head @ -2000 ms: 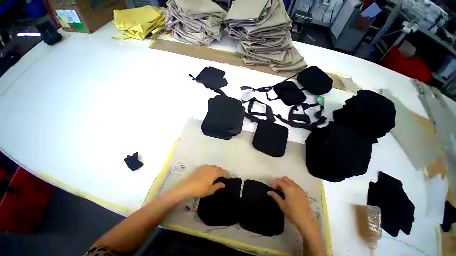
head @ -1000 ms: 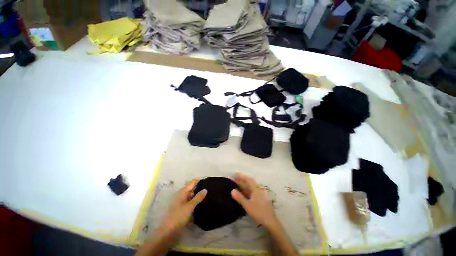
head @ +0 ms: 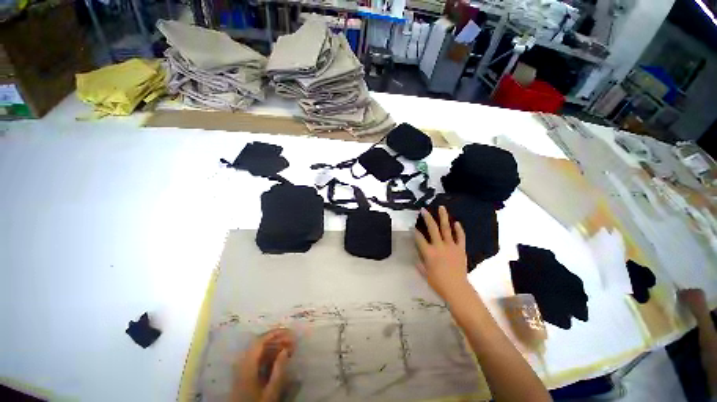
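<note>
My right hand [head: 444,255] lies with fingers spread on the front tall black pile [head: 481,228], at the right edge of the work board [head: 275,271]. My left hand [head: 266,363] is low over the board, blurred, with its fingers curled; whether it holds anything cannot be told. The board shows dark glue marks. Behind it stand a black panel stack [head: 291,218] and a smaller black panel pile [head: 368,234]. The glue bottle [head: 525,318] lies to the right of my right forearm.
Black straps [head: 342,195] and a second tall black pile [head: 483,171] lie behind. Notched black pieces [head: 549,284] are at right, a black scrap [head: 143,330] at left. Beige fabric [head: 322,74] and yellow fabric [head: 124,85] stand at the back. Another person's hand [head: 692,302] is at far right.
The black panels held between both hands are gone from the board. My right hand has moved up and right onto the tall pile. My left hand has moved lower. The view has turned right.
</note>
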